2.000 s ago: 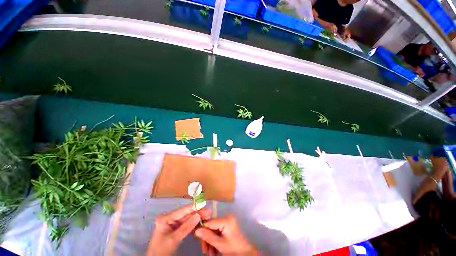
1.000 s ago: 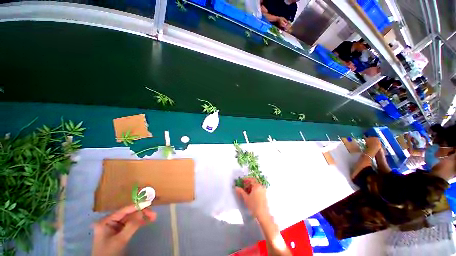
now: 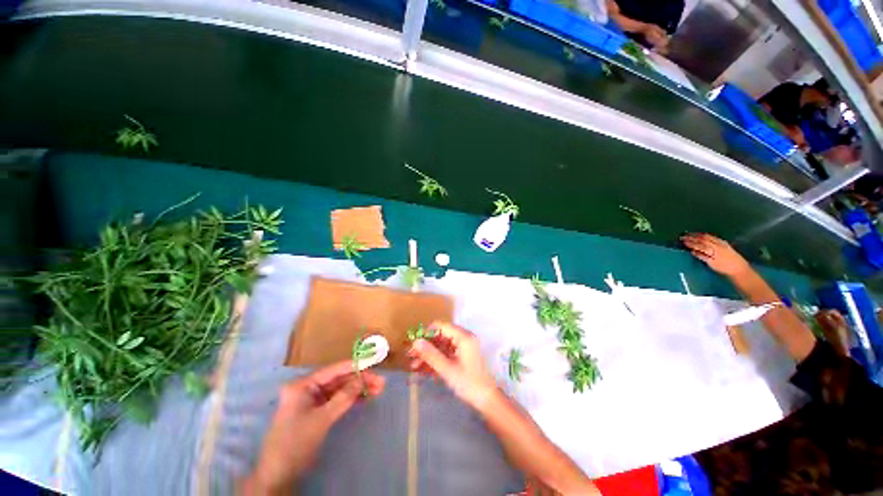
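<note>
My left hand (image 3: 324, 397) holds a green leaf sprig (image 3: 363, 353) by its thin stem in the fingertips. A round white disc (image 3: 375, 350) is at the sprig, just above the fingers. My right hand (image 3: 450, 360) holds a small leaf piece (image 3: 419, 333) in its fingertips, over the right edge of the brown cardboard pad (image 3: 363, 315). The two hands are apart. A large tangled stem pile (image 3: 145, 300) lies left of the hands. A narrow row of small leaf pieces (image 3: 569, 339) lies to the right, with one loose leaf piece (image 3: 515, 364) nearer the right hand.
A white glue bottle (image 3: 492, 232), a small white cap (image 3: 442, 260) and a small cardboard piece (image 3: 358, 229) lie beyond the pad. Leaf sprays lie spaced on the dark green conveyor belt (image 3: 290, 126). At right, another person's arm (image 3: 765, 295) reaches to the belt edge.
My right hand has moved left from the leaf row to beside my left hand, with a leaf piece in its fingertips. A loose leaf piece now lies apart from the row. The view has swung left.
</note>
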